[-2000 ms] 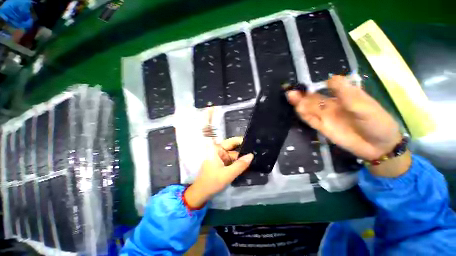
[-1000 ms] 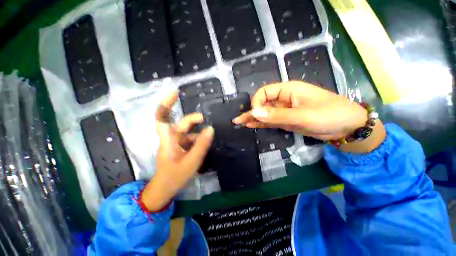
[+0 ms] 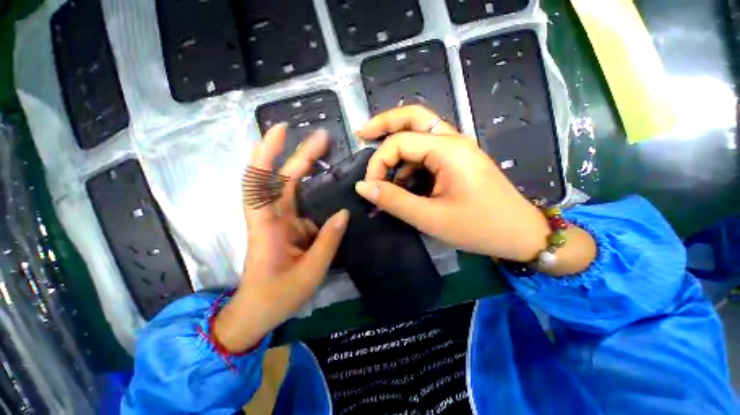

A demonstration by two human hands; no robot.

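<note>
A black phone housing (image 3: 388,255) is tilted over the front edge of the tray. My left hand (image 3: 288,235) holds its left side, thumb on the near face. Several thin dark strips (image 3: 264,187) lie in a comb-like row across a raised left finger. My right hand (image 3: 446,182) is at the housing's upper right, thumb and index finger pinched together at its surface. Whether a strip is between those fingertips cannot be told. The whitish tray (image 3: 191,130) under my hands holds more black housings, such as one at the right (image 3: 513,113).
A pale yellow liner strip (image 3: 625,73) lies right of the tray. Crinkled clear plastic trays (image 3: 36,275) are at the far left. The green bench edge (image 3: 324,324) runs in front of my body. A shiny grey surface (image 3: 702,121) is at the right.
The housing moved from over the tray down towards the bench edge. My right hand went from spread to pinched at the housing. The view has moved closer, and the strips on the left finger show more clearly.
</note>
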